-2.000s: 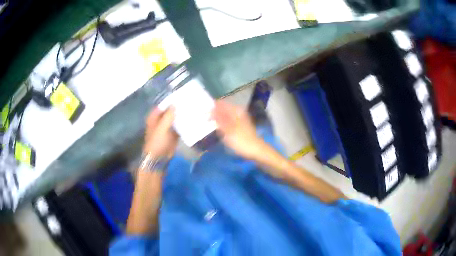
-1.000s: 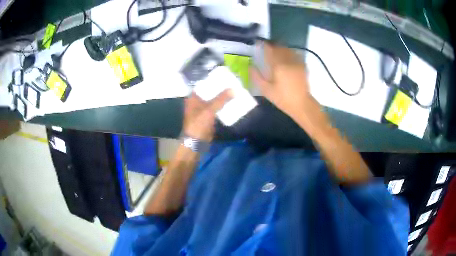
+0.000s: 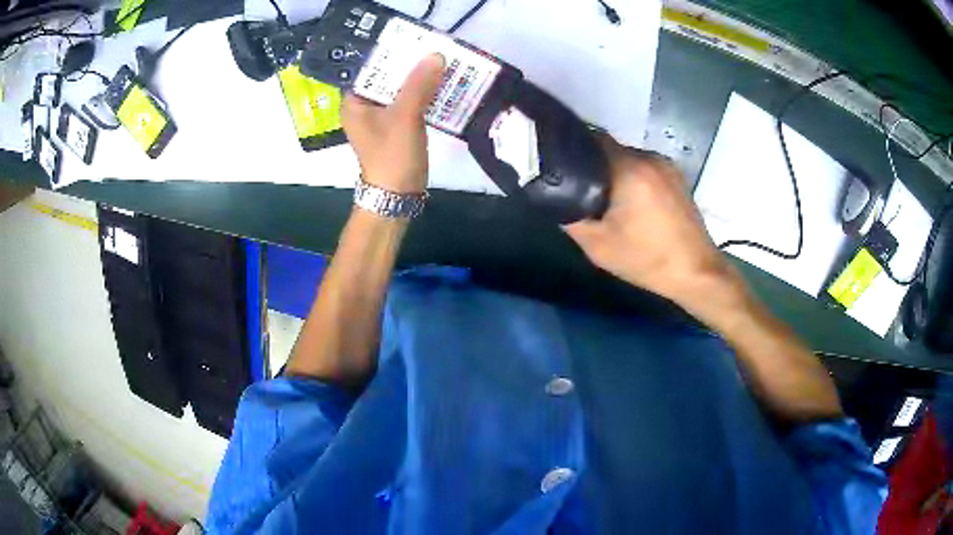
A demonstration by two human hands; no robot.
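Observation:
My left hand [image 3: 395,123] holds a smartphone [image 3: 332,54] by its near edge, back side up, camera lenses at the left end. My left thumb lies on its white barcode label [image 3: 463,96]. My right hand [image 3: 653,225] grips a dark handheld scanner [image 3: 573,167] with a white patch on its head. The scanner's head is at the phone's right end and overlaps it; whether they touch I cannot tell. The scanner's handle is mostly hidden by my right hand.
Smartphones with yellow-green screens lie on white paper: one behind my left hand [image 3: 312,110], one further left [image 3: 142,117], one at right [image 3: 855,278]. Black cables [image 3: 797,199] cross the green bench [image 3: 669,115]. Black trays [image 3: 136,313] stand below left, beside something blue.
My right hand has taken up the scanner from the bench and brought it to the phone. My left hand has moved the phone slightly up and left; its label now shows sharply.

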